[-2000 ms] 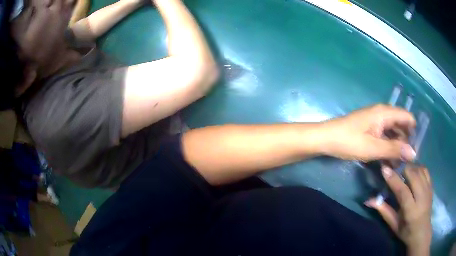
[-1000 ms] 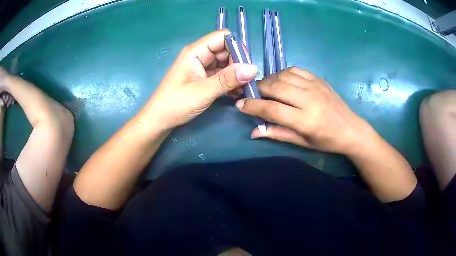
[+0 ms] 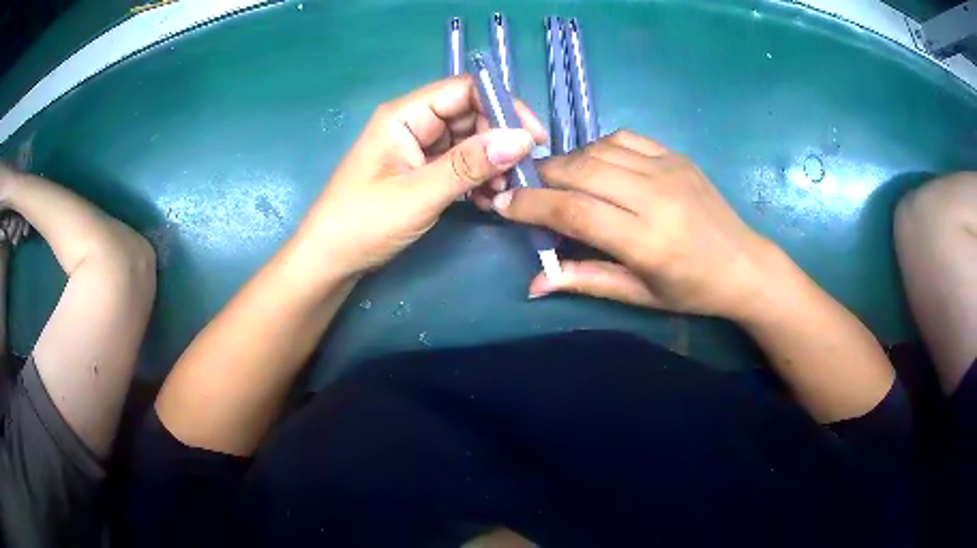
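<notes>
A slim blue-grey tube unit (image 3: 494,94) is held tilted above the worktop, its dark end up and away from me. My left hand (image 3: 429,171) grips its upper part between thumb and fingers. My right hand (image 3: 643,225) holds its lower part, with the thumb by the white end piece (image 3: 551,263). Several more tube units lie on the worktop beyond my hands: one at the left (image 3: 456,48), one beside it (image 3: 499,37), and two close together (image 3: 580,80). Their near ends are partly hidden by my hands.
The glossy green worktop (image 3: 707,96) is bounded by a pale edge rail (image 3: 107,56). Another person's arm (image 3: 91,257) rests at the left, and another person's arm (image 3: 943,278) is at the right. A grey metal part (image 3: 948,30) stands at the upper right.
Since two seconds ago, the view has swung from the left to straight ahead. Since one second ago, the held tube unit has tilted slightly and its white end piece shows more. Both hands keep their hold.
</notes>
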